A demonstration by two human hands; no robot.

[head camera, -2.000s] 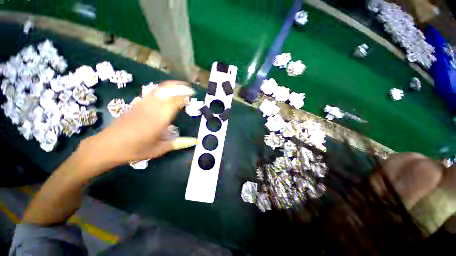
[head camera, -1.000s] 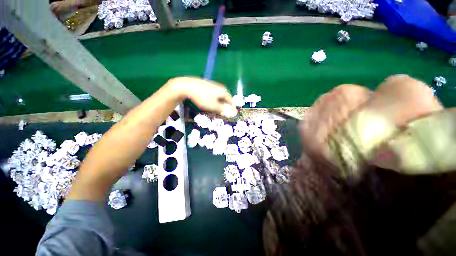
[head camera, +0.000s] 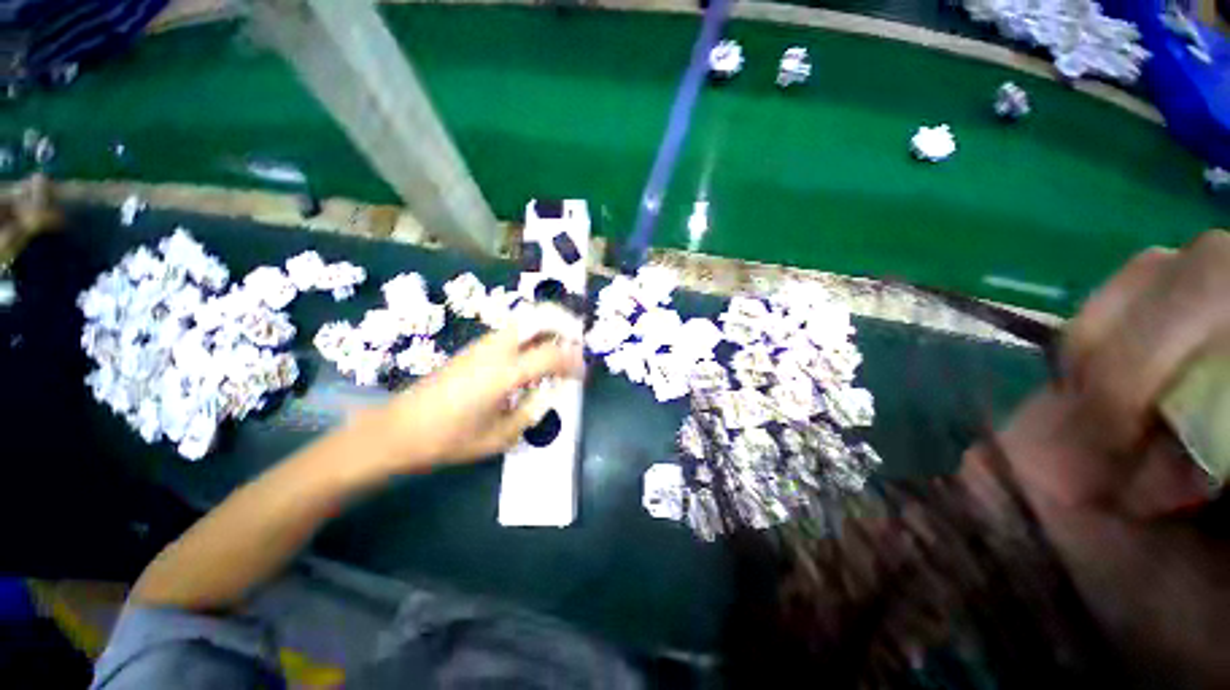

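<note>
The white holding strip [head camera: 538, 492] lies on the dark green bench, its far end towards the belt, with dark round and square spots. My left hand [head camera: 492, 391] reaches over its middle from the left, fingers bent and hiding some spots. A white patch at the fingertips is too blurred to tell as a piece or a finger cover. My right hand [head camera: 1133, 378] is large, blurred and cut off by the right edge, close to the camera, with a pale yellowish cover; its grip cannot be told. White plastic pieces lie heaped left [head camera: 182, 337] and right [head camera: 776, 391] of the strip.
The green belt [head camera: 567, 121] runs across behind the bench, carrying scattered white pieces. A pale post [head camera: 391, 128] and a thin blue bar [head camera: 679, 128] stand beyond the strip. A blue bin [head camera: 1187, 81] is at upper right. Dark blurred strands cover the lower right.
My left hand has moved back from the pieces near the belt edge onto the strip. My right hand shows further right. The view has shifted, moving the strip rightward in the picture.
</note>
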